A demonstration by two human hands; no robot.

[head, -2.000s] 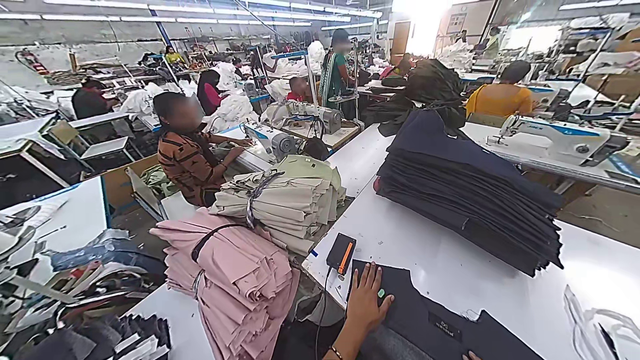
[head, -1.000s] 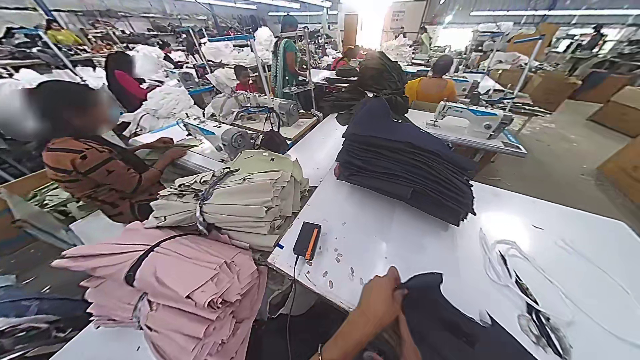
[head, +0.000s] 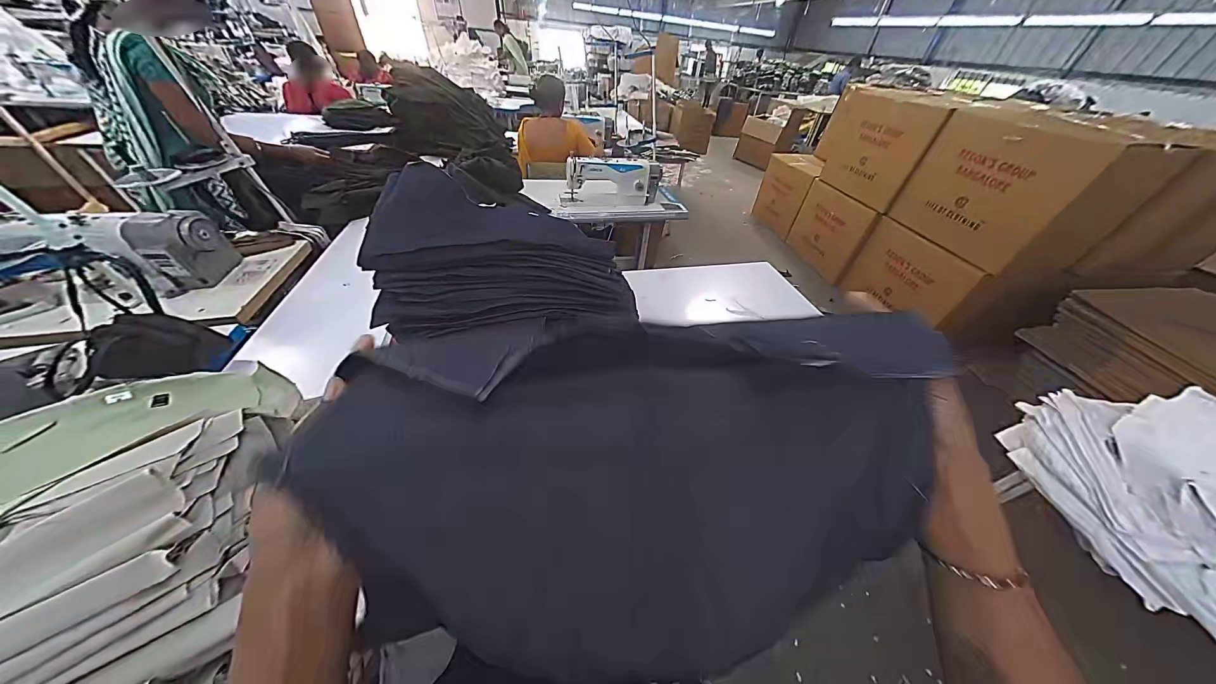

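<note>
A dark navy fabric piece [head: 627, 494] is spread wide and raised in front of me, filling the middle of the view. My left hand [head: 350, 369] grips its upper left side; the cloth covers most of the fingers. At the upper right edge my right hand [head: 869, 302] holds it, largely hidden behind the cloth. Behind the raised piece, a tall stack of folded navy pieces [head: 494, 275] rests on the white table [head: 717, 290]. Light green fabric bundles [head: 123, 513] lie at the left.
Cardboard boxes [head: 1007, 190] are piled at the right, near flattened cardboard [head: 1140, 332] and white fabric pieces [head: 1140, 484]. A sewing machine [head: 613, 180] stands beyond the table, another sewing machine [head: 161, 247] at the left. A co-worker in yellow [head: 553, 133] sits ahead; others are around.
The navy piece, low at the table's near edge before, is now lifted and spread between both hands. My hands have moved apart. The view has swung right.
</note>
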